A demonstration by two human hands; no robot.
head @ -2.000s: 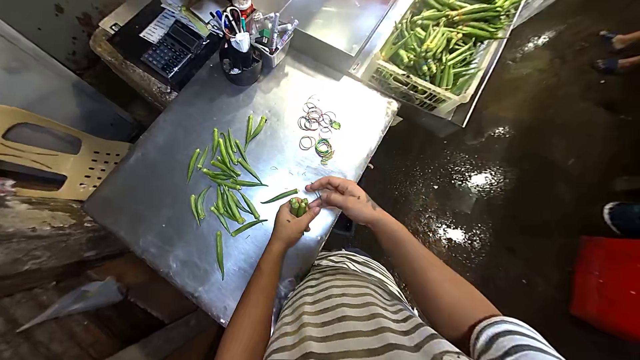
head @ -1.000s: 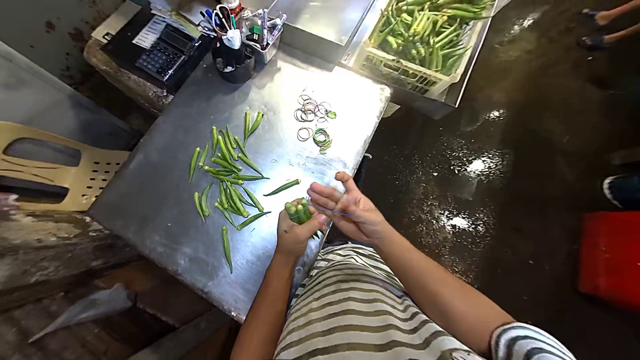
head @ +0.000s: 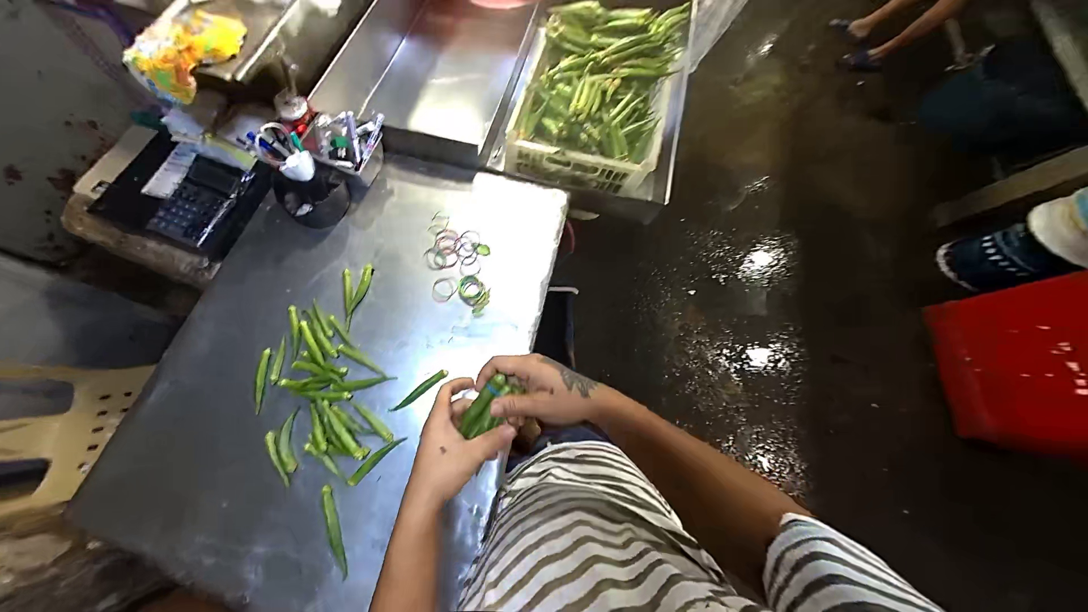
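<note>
A small bunch of okra pods [head: 483,410] is held between my two hands at the near right edge of the metal table [head: 212,501]. My left hand [head: 455,446] grips it from the left and below. Around the upper part of the bunch, where a blue band shows, my right hand [head: 540,389] is closed from the right. One single okra pod [head: 419,390] lies just left of my hands, apart from them. Loose okra pods [head: 327,374] are spread further left. Beyond my hands lie several rubber bands [head: 455,251], with green ones [head: 472,291] nearest.
A plastic crate of okra [head: 586,166] stands past the table's far right edge, beside a steel tray [head: 442,76]. A black pen holder [head: 313,200] and a calculator [head: 200,200] are at the far left. A plastic chair [head: 76,433] is left, a red container [head: 1011,365] right.
My right hand, raised with fingers spread one second ago, has come down onto the bunch. A blue band is now visible around the okra. The view has shifted.
</note>
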